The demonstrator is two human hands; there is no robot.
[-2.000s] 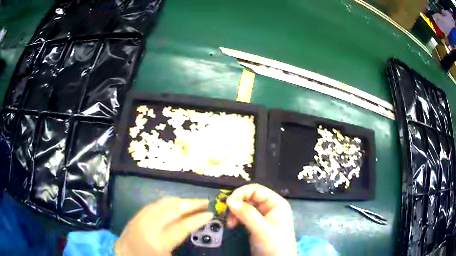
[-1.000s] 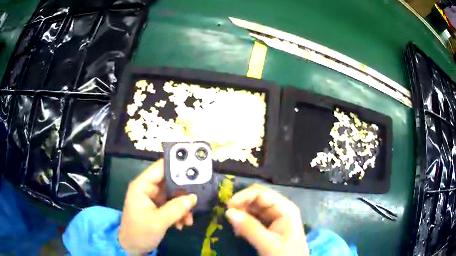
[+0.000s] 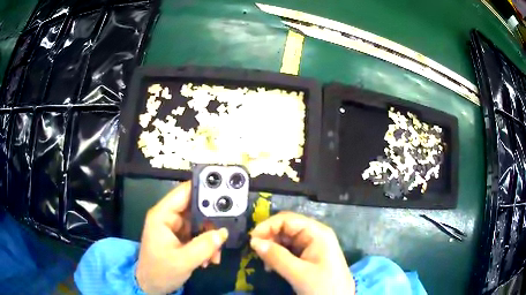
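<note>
A dark phone unit (image 3: 222,222) with a raised silver camera block and three lenses stands upright in my left hand (image 3: 176,245), camera block at the top. My left thumb lies on its face and the fingers are behind its left edge. My right hand (image 3: 303,250) is just right of the unit's lower right edge, thumb and index fingertips together. Whether a tiny part is pinched there, or whether the tips touch the unit, I cannot tell.
The left parts tray (image 3: 222,74), full of cream pieces, and the right parts tray (image 3: 360,199) lie beyond my hands. Tweezers (image 3: 443,227) lie lower right. Glossy black compartment trays flank both sides. Two pale strips (image 3: 375,49) lie beyond. Yellow tape (image 3: 292,53) marks the bench.
Two seconds ago the unit was low between both hands; it was then raised upright in my left hand. Over the last second my right fingertips have moved slightly left, closer to its edge.
</note>
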